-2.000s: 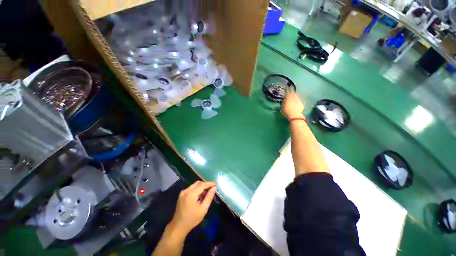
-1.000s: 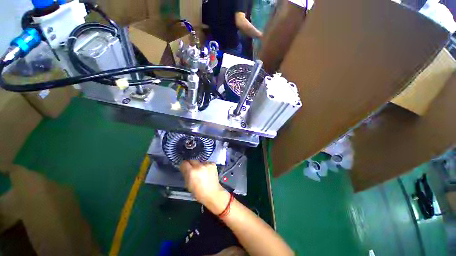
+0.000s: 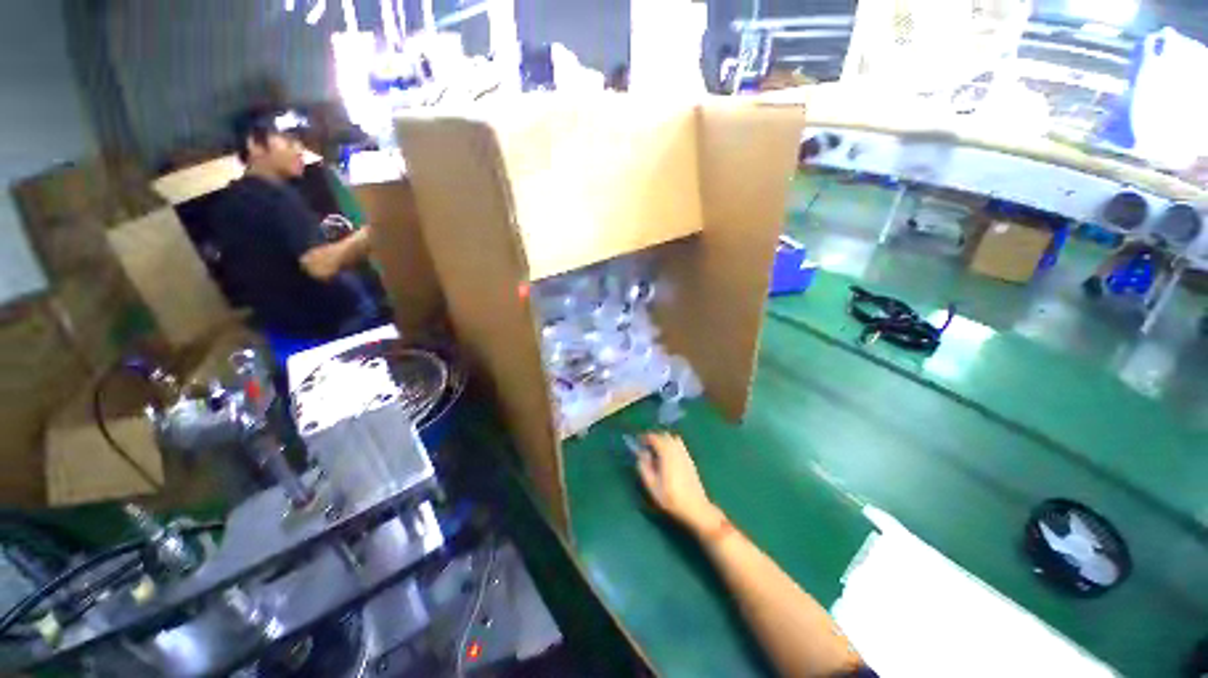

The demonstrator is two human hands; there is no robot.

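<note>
My right hand point(image 3: 676, 480), bare with a red band at the wrist, is over the green surface just in front of the open carton point(image 3: 750, 265). Its fingertips are closed on a small pale fan blade point(image 3: 633, 445), mostly hidden by the fingers and blurred. More whitish fan blades point(image 3: 596, 347) are heaped in the carton, some at its front lip. My left hand is not in view.
The grey assembly machine point(image 3: 358, 470) stands at lower left, a bowl feeder point(image 3: 427, 384) behind it. A white board point(image 3: 941, 603) lies right of my forearm. A fan head point(image 3: 1077, 546), black cords point(image 3: 901, 319) and a blue bin point(image 3: 791, 268) are farther right. A person point(image 3: 272, 245) is behind.
The view has swung from the machine to the carton. My right hand has left the black cage in the machine and is now at a blade by the carton.
</note>
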